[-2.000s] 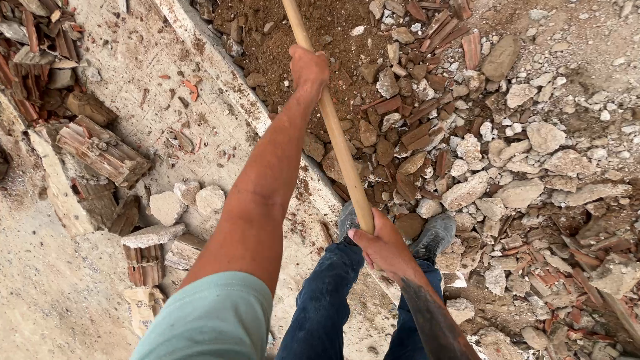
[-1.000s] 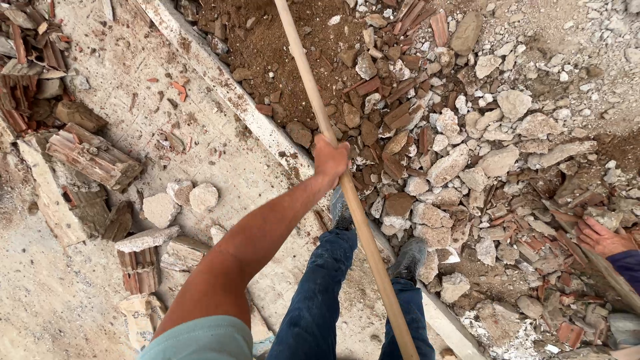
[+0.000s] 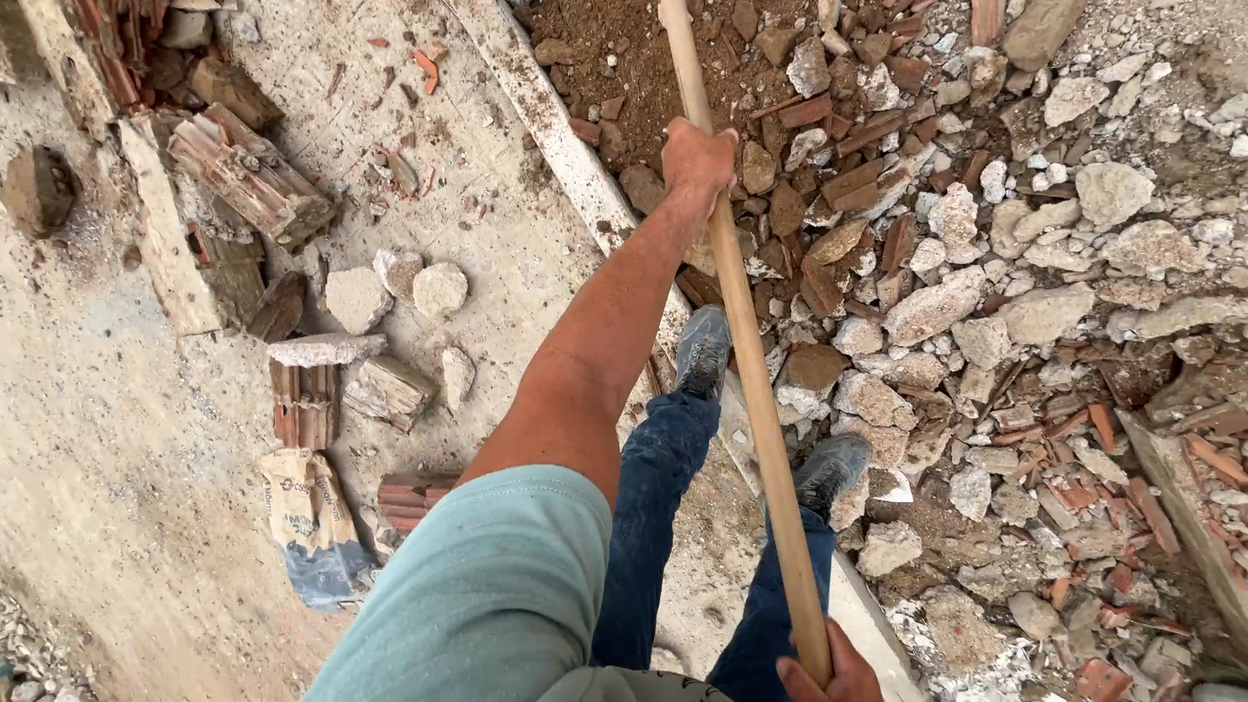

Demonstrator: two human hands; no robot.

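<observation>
A long wooden handle [image 3: 756,375] slants from the top middle of the view down to the lower right. My left hand [image 3: 699,164] grips its upper part, above the rubble edge. Near the bottom edge my right hand [image 3: 829,665] is closed round the lower end, partly cut off by the frame. Whatever is on the handle's far end lies out of view. Brown soil [image 3: 624,58] mixed with stones and brick pieces lies beside the upper handle. My two shoes show on either side of the handle.
Loose stones and concrete chunks [image 3: 936,304] cover the right side. A pale concrete curb [image 3: 556,136] runs diagonally under my legs. Broken hollow bricks [image 3: 253,175], rounded lumps [image 3: 441,290] and a torn paper sack [image 3: 314,526] lie on the left. A long slab [image 3: 1185,517] rests at the lower right.
One second ago another person's hand was at the right edge; it is out of view now. My right hand, outside the frame then, shows again at the bottom.
</observation>
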